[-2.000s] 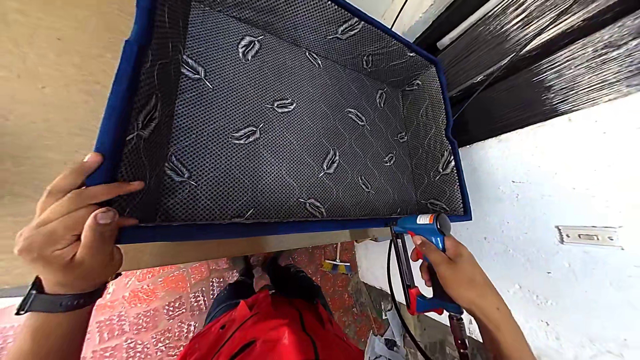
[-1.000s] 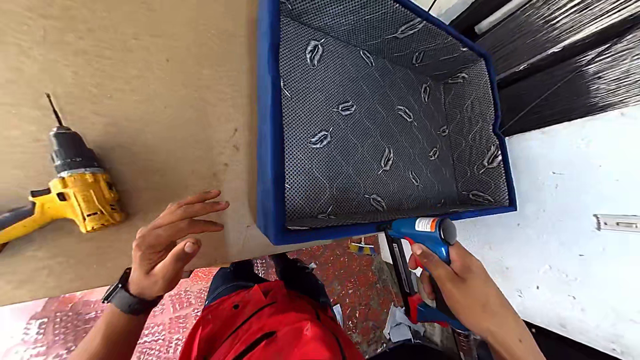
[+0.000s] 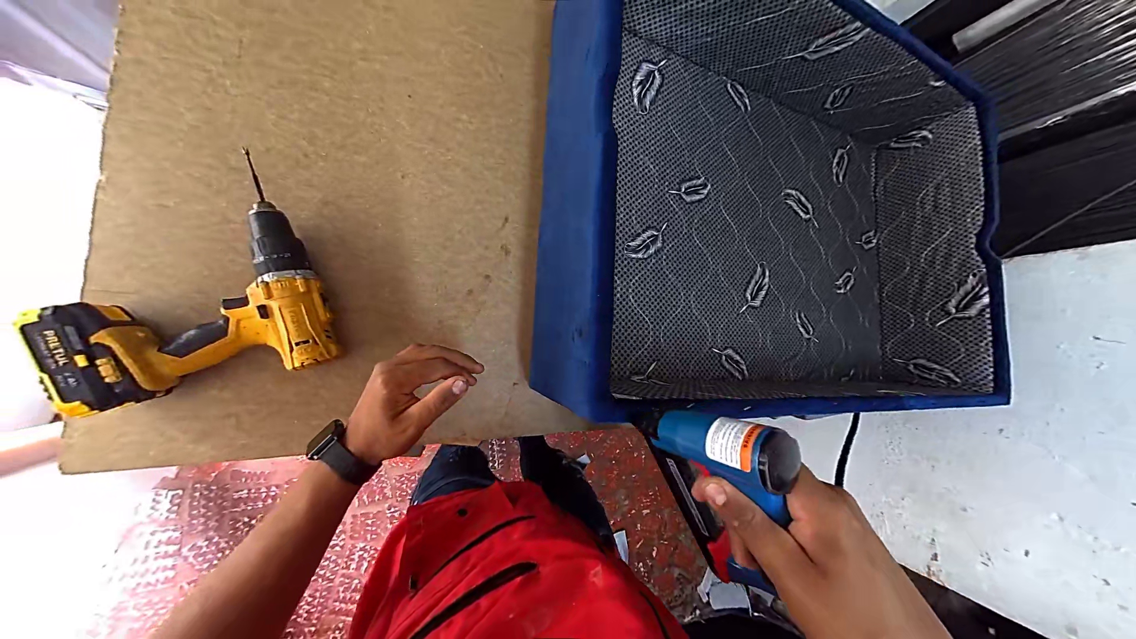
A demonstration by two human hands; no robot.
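My right hand (image 3: 790, 541) is closed around the handle of a blue pneumatic stapler (image 3: 723, 453). The stapler's nose meets the near outer side of a fabric-covered box (image 3: 575, 222), close to its left corner; the exact contact is hidden. Blue fabric covers the box's outside and rim, and its inside is lined with dark grey feather-patterned fabric (image 3: 745, 231). My left hand (image 3: 413, 399), with a watch on the wrist, holds nothing. Its fingers are slightly curled over the near edge of the brown board tabletop (image 3: 426, 177), left of the box.
A yellow and black cordless drill (image 3: 293, 319) with a bit fitted lies on the left of the tabletop. A black hose (image 3: 848, 450) hangs beside the stapler. Rolls of black plastic film (image 3: 1065, 151) stand at the upper right, near a white wall (image 3: 1065, 399).
My left hand has let go of the box's left corner and moved away to the left. The stapler has shifted left along the box's near side. The view has swung left, bringing in the drill.
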